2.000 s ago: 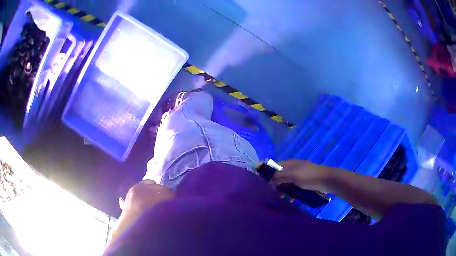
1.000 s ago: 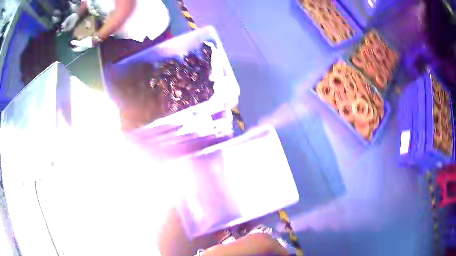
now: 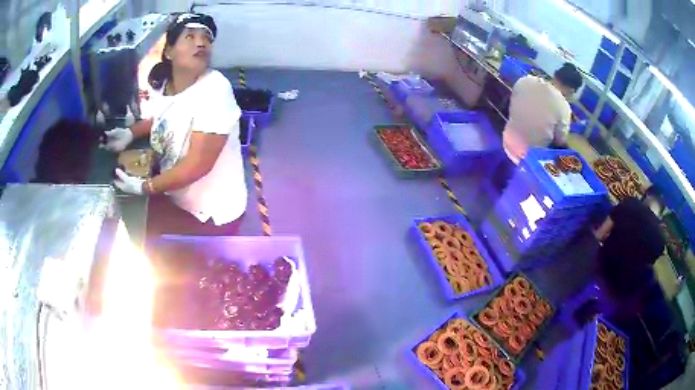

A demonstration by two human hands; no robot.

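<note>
Neither of my hands is in view. Nearest in front of me is a plastic crate [image 3: 308, 305] on top of a stack, with dark glossy spiky balls [image 3: 248, 293] in it. A shiny box [image 3: 57, 228] stands at the left, partly washed out by a very bright glare.
A person in a white shirt [image 3: 206, 145] and pale gloves stands at a bench behind the crate. Crates of orange ring-shaped parts [image 3: 457, 259] stand on the blue floor [image 3: 328, 183] at right. Other people work at the right-hand benches, beside stacked blue crates [image 3: 526, 206]. Yellow-black tape [image 3: 260, 190] marks the floor.
The view has swung up from my lap and the near crates to the room. My forearms and hands have left the picture. The empty crate has dropped mostly out of the lower edge.
</note>
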